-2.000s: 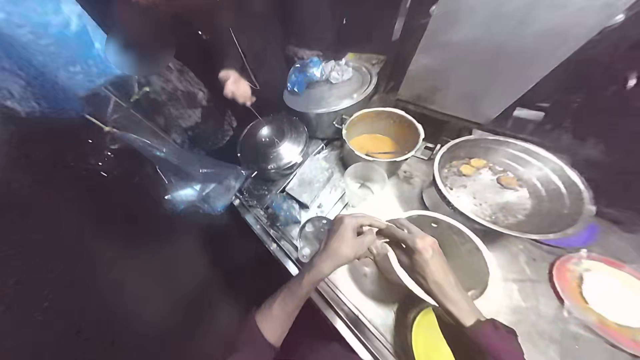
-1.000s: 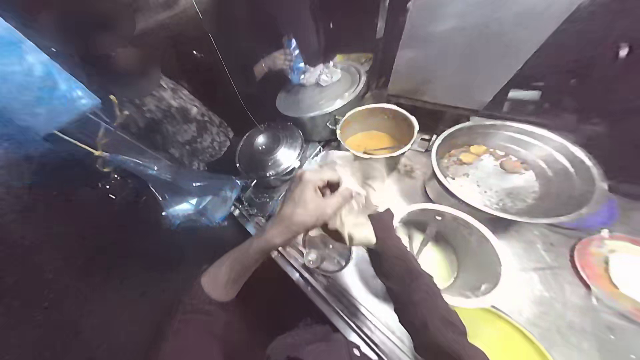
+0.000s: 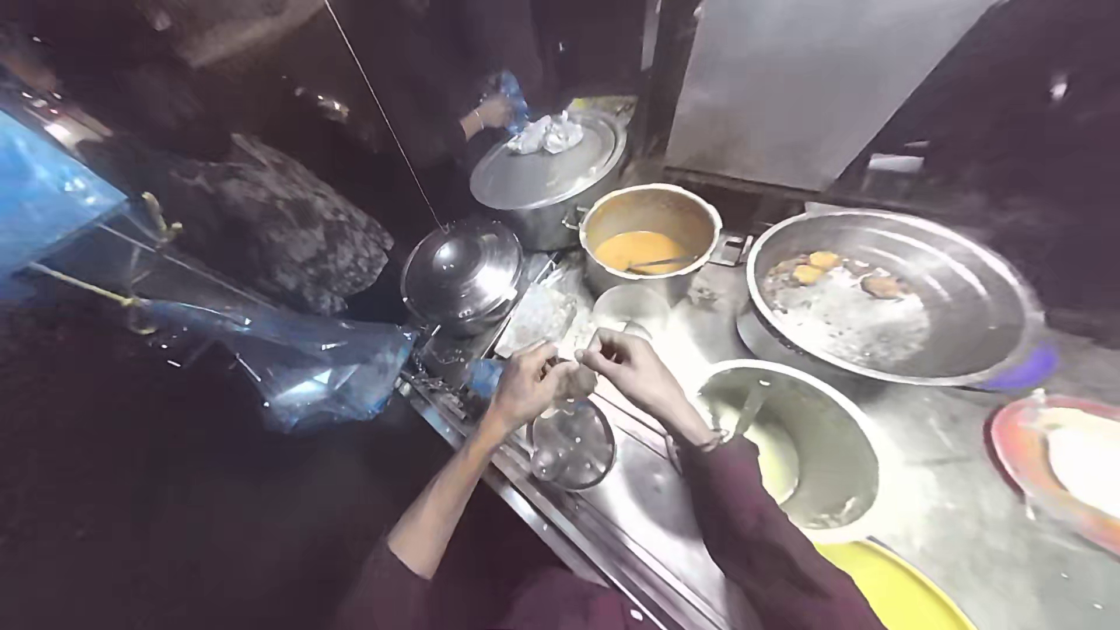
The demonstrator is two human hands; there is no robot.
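Observation:
My left hand (image 3: pixel 529 389) and my right hand (image 3: pixel 626 363) meet fingertip to fingertip above the steel counter's front edge. Their fingers are pinched around something small, too blurred to name. Just below them lies a round clear lid or dish (image 3: pixel 573 446). Behind the hands are a translucent round container (image 3: pixel 632 306) and a clear plastic bag (image 3: pixel 538 319). Right of my right forearm stands a deep pot (image 3: pixel 831 437) with pale liquid and a utensil in it.
Farther back are a pot of orange liquid (image 3: pixel 647 249), a lidded pot (image 3: pixel 459 271) and a large covered pot (image 3: pixel 551 171). A wide metal pan (image 3: pixel 954 324) holds fried pieces. Blue plastic (image 3: pixel 332 376) hangs at left. A person's hand (image 3: pixel 494 114) is beyond.
My hands have drawn back toward the counter's front edge. The pale bag-like thing between them one second ago no longer shows there. The deep pot is less covered by my right arm than two seconds ago.

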